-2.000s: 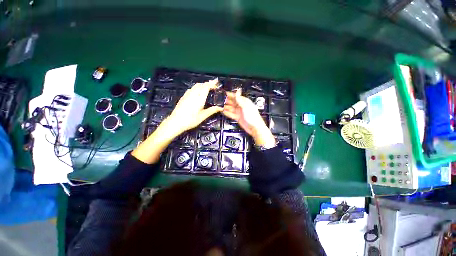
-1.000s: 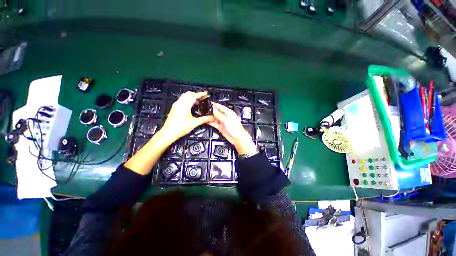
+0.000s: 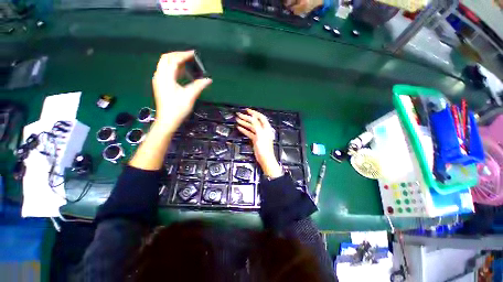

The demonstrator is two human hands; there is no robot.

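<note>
My left hand (image 3: 175,91) is raised beyond the tray's far left part and holds a dark watch head (image 3: 195,66) between thumb and fingers, tilted and a little blurred. My right hand (image 3: 256,129) is over the upper right part of the black blister tray (image 3: 231,206), fingers apart, with nothing visible in it; its palm side is hidden in part. The tray lies flat on the green mat. Several pockets hold dark square watch heads (image 3: 213,193), some with a round sensor showing.
Round watch cases (image 3: 113,152), a black disc (image 3: 124,119), a charger (image 3: 74,137) with cables, and white paper (image 3: 43,199) lie left. A small lit watch (image 3: 318,149), silver stick (image 3: 320,180), fan (image 3: 365,163), control box (image 3: 390,190) and green-rimmed basket (image 3: 397,110) are right.
My left hand has moved up and left, away from my right hand, taking the dark watch head with it. My right hand has stayed over the tray. The camera view has shifted.
</note>
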